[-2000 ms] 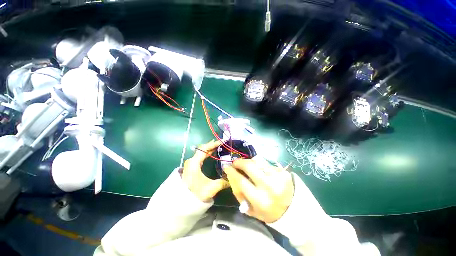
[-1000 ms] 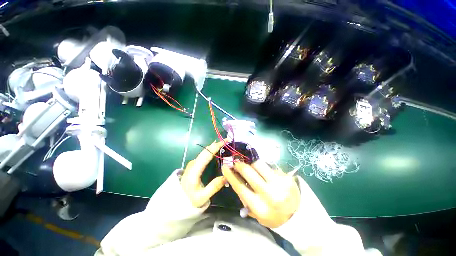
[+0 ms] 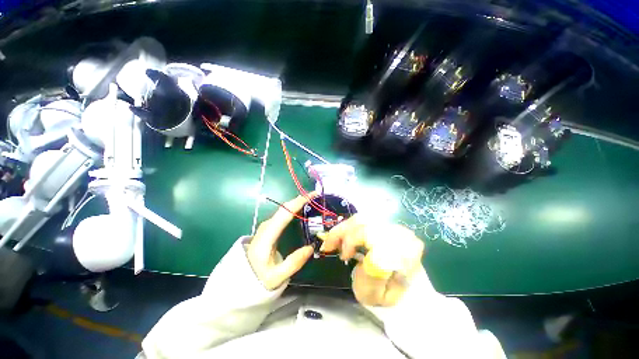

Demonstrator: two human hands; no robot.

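The open black round end of a white camera housing (image 3: 336, 205) faces up in front of me, with red, orange and dark wires (image 3: 297, 177) running out of it. My left hand (image 3: 275, 247) holds its left rim between fingers and thumb. A small white part (image 3: 315, 226) shows inside the opening. My right hand (image 3: 382, 261) is curled at the lower right of the opening, fingertips at the rim. A bright yellow piece (image 3: 378, 266), apparently a tool handle, shows in its grip; glare blurs it and its tip is hidden.
White camera bodies (image 3: 105, 242) are piled at left. A housing with a dark open end (image 3: 223, 105) and orange wires stands behind. Camera modules (image 3: 445, 137) stand on a dark surface at upper right. Tangled pale strands (image 3: 455, 214) lie on the green mat (image 3: 560, 245).
My right hand has curled up, and a yellow piece now shows in it; before, its fingers reached flatter over the opening. My left hand still holds the rim.
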